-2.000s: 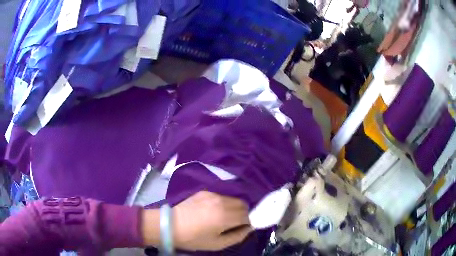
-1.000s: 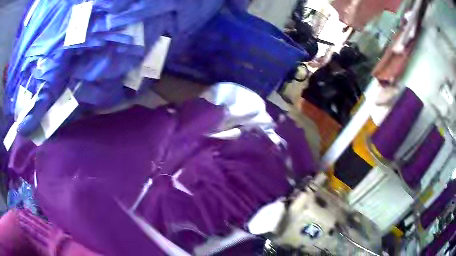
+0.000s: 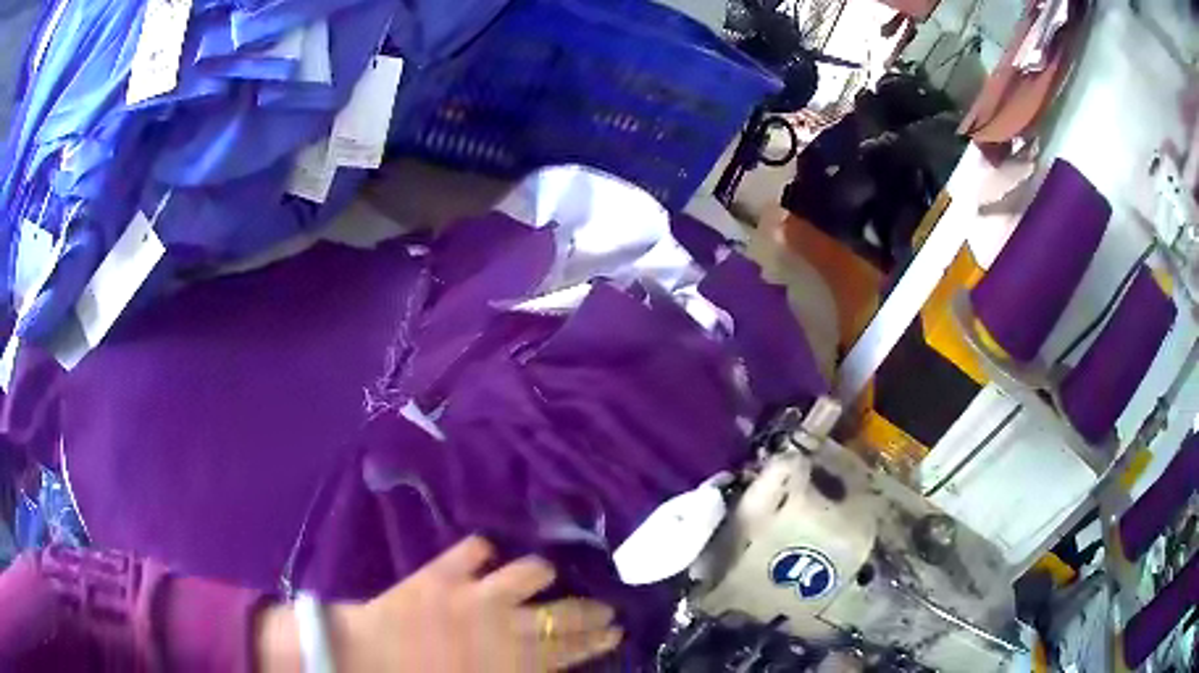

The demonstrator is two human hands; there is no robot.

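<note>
My left hand reaches in from the lower left in a purple sleeve, with a pale band at the wrist and a ring on one finger. It lies on the purple cloth, fingers apart, not visibly gripping; the lower edge cuts it off. The cloth is heaped and creased, with frayed edges and a white piece at its top. The cream overlock machine with a round blue logo stands right of my hand. A white oval plate is at its left side. My right hand is not in view.
Blue garment bundles with white tags hang at upper left. A blue slotted crate is behind the heap. Purple thread cones stand at right, near a yellow-edged black thing.
My left hand was at the plate, then out of view with a panel swinging low at left. Now it is back, spread on the cloth. The whole view has shifted slightly.
</note>
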